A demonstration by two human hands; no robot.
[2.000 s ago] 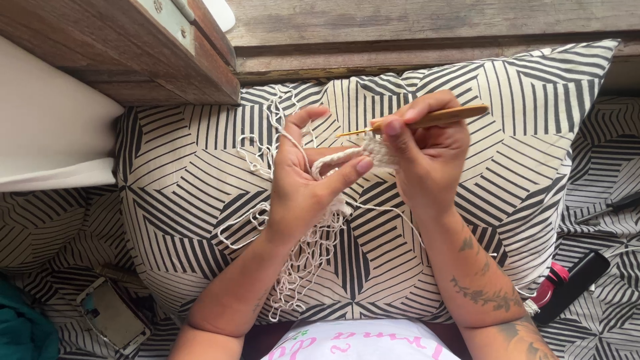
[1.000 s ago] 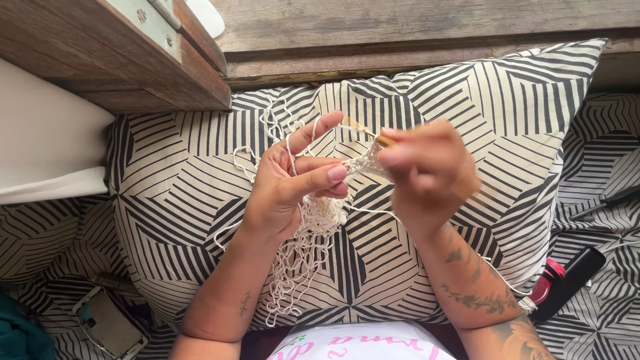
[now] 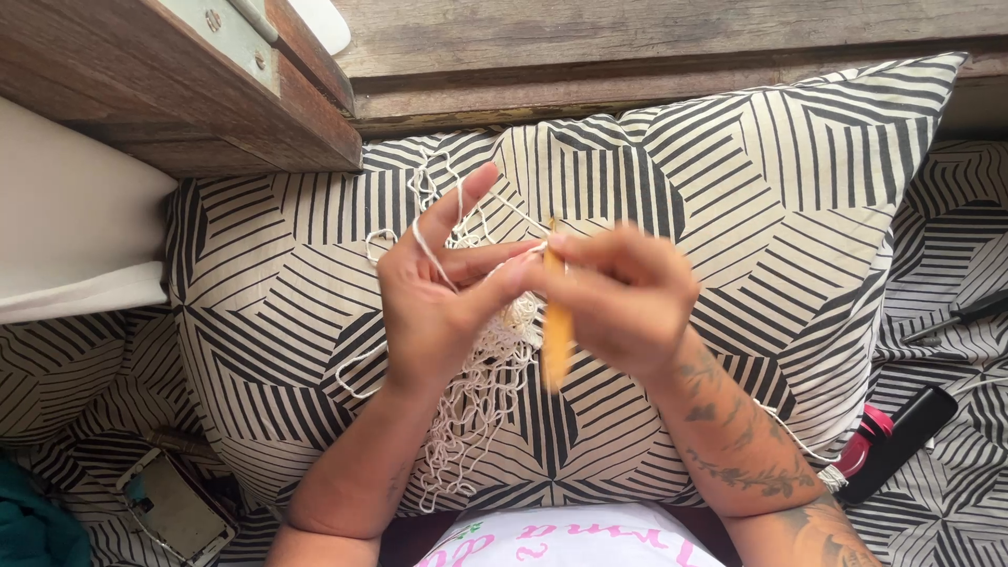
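Note:
My left hand pinches the white crochet piece between thumb and a finger, with the working yarn looped round its raised index finger. In my right hand is a crochet hook with a yellowish handle, blurred, its handle pointing down and its tip up near the left fingertips. A strand of yarn runs from the raised finger to the hook. The openwork crochet mesh hangs below my left hand onto the patterned pillow. Where yarn meets hook is partly hidden by fingers.
A wooden frame with a metal plate stands at upper left, beside a wooden ledge. At right lie a black case, a pink item and a dark-handled tool. An opened phone-like device is at lower left.
The hook has turned from lying nearly level, pointing left, to standing upright with its handle down. My right hand has turned with it; my left hand still holds the crochet piece.

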